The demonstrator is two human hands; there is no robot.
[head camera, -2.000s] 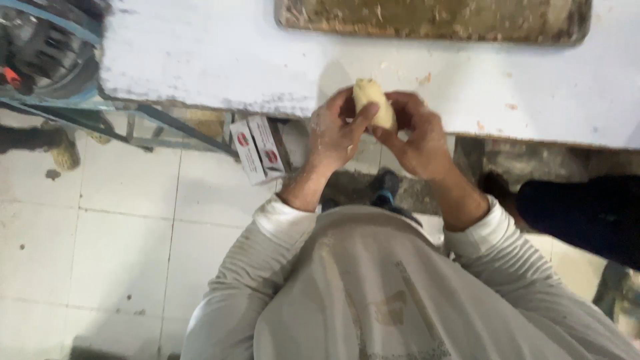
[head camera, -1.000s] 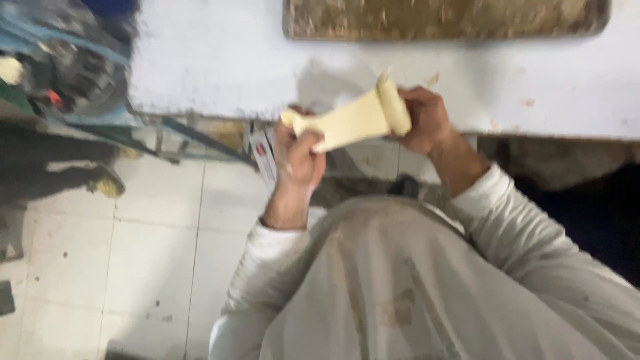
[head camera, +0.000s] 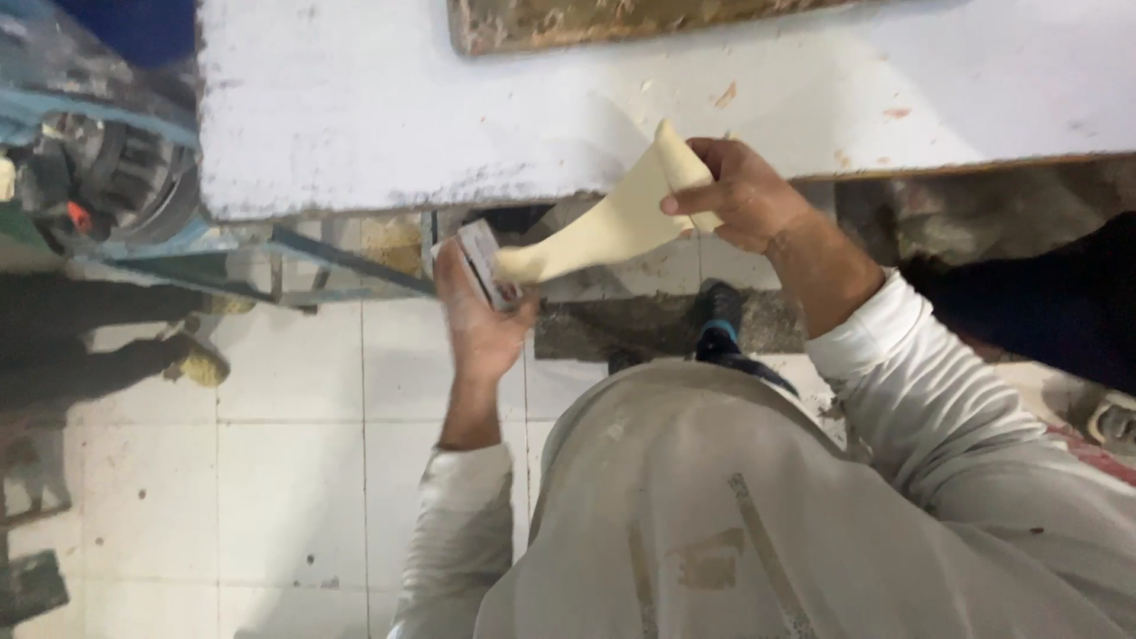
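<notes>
A pale strip of dough point(head camera: 612, 232) stretches between my two hands in front of the table's near edge. Its wider, rolled end is pinched in my right hand point(head camera: 741, 195), thumb on top. The narrow end hangs by my left hand point(head camera: 486, 311), whose fingers are spread and blurred; the dough's tip lies beside them, and whether they touch it cannot be told. Behind the left fingers, lower down, a printed cardboard box point(head camera: 479, 253) shows in part.
A white worktable point(head camera: 355, 106) with dough scraps bears a worn baking tray point(head camera: 532, 31) at its far side. Blue metal framing point(head camera: 355, 257) and a dark motor-like machine point(head camera: 133, 177) are at left. Other people's legs show at left; dark clothing is at right.
The dough was a compact roll two seconds ago, then a partly unrolled strip; it now looks longer. My left hand has moved away from my right, and its fingers have opened.
</notes>
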